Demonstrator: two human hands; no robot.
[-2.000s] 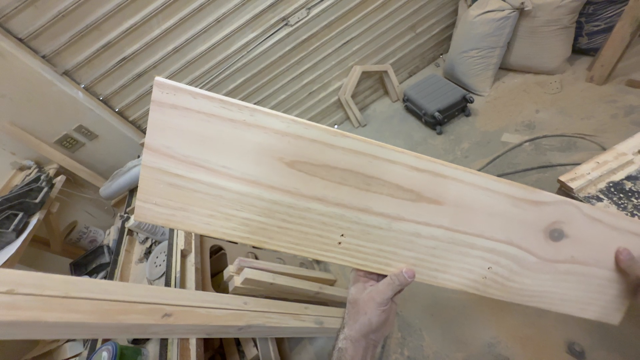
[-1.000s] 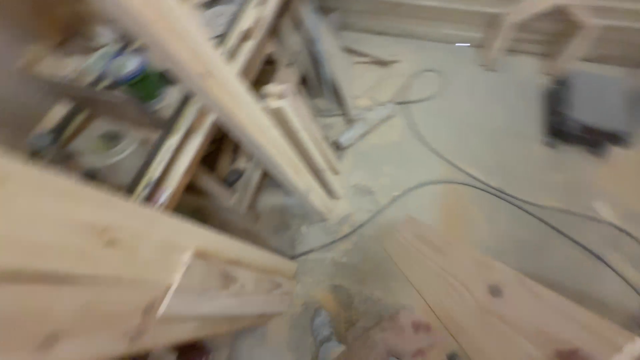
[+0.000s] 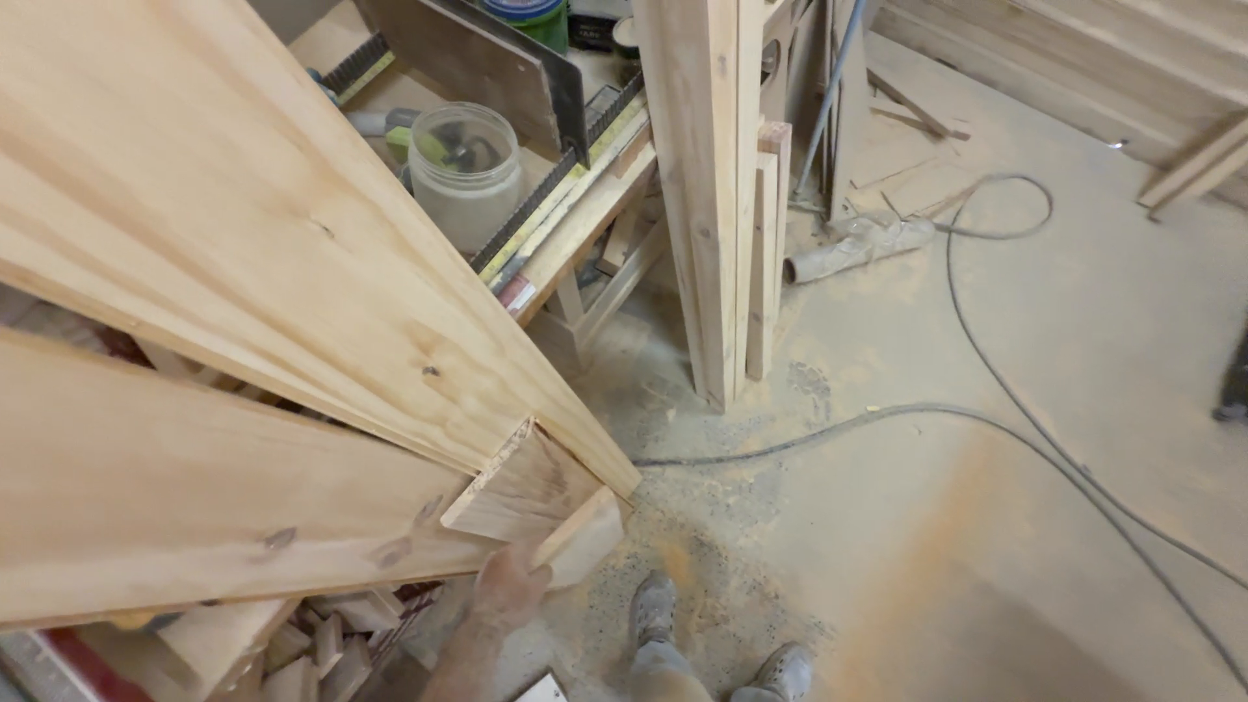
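Observation:
My left hand (image 3: 512,582) is at the lower centre of the head view, its fingers closed on the near end of a short pale wood offcut (image 3: 587,538). Against that piece lies another short board piece (image 3: 522,487) with a rough sawn edge. Both sit at the lower ends of two wide pine boards, an upper one (image 3: 322,253) with knots and a lower one (image 3: 214,487), which slant in from the left. My right hand is out of view.
Upright timber lengths (image 3: 717,205) stand beside a bench edge (image 3: 585,224) that bears a clear plastic jar (image 3: 466,175). A dark cable (image 3: 975,414) loops over the dusty floor, near a wrapped roll (image 3: 858,249). Offcuts (image 3: 341,634) lie at lower left.
Two seconds ago both hands held a wide pine board; now my left hand is at the short offcut and my right hand has left the view. The view has swung down and left.

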